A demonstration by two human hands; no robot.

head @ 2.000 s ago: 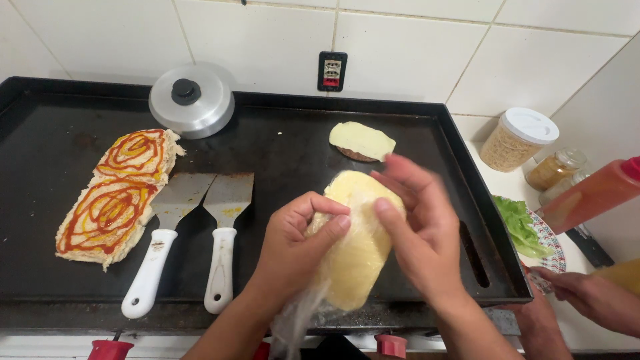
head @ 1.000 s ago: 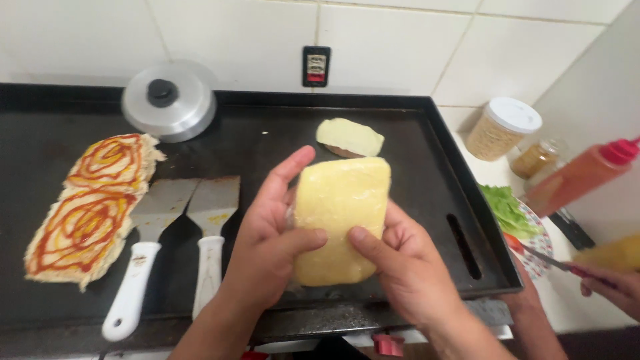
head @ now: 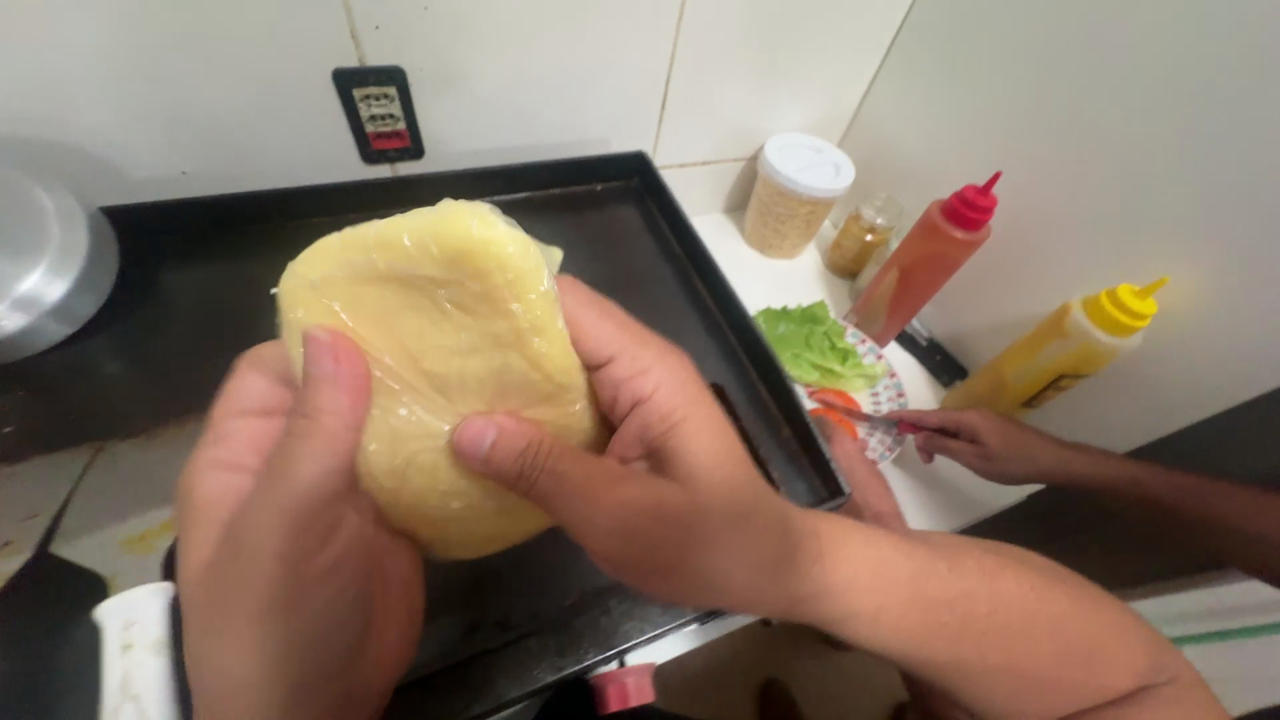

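A stack of sliced yellow cheese in clear plastic wrap (head: 455, 330) is held up over the black griddle (head: 640, 220). My left hand (head: 300, 500) grips its left side, thumb lying on the front face. From the right, my right hand (head: 650, 470) holds the other edge, with its thumb pressed on the wrap near the middle. Behind the stack, a pale piece of cheese shows only as a small corner. At the lower left, the spatula blades (head: 110, 510) lie on the griddle, with a white handle (head: 140, 650) beside my left hand.
An aluminium lid (head: 45, 260) rests at the left. Beyond the griddle's right edge are a lidded tub (head: 797, 195), a glass jar (head: 862, 238), a red-capped squeeze bottle (head: 925, 265), a yellow-capped one (head: 1065, 350) and a plate with lettuce (head: 815, 345). Another person's hand (head: 975, 440) holds a knife at tomato.
The view has swung right and closer. The cheese stack, earlier shown with a smooth face, now shows wrinkled plastic across its front, still between both my hands.
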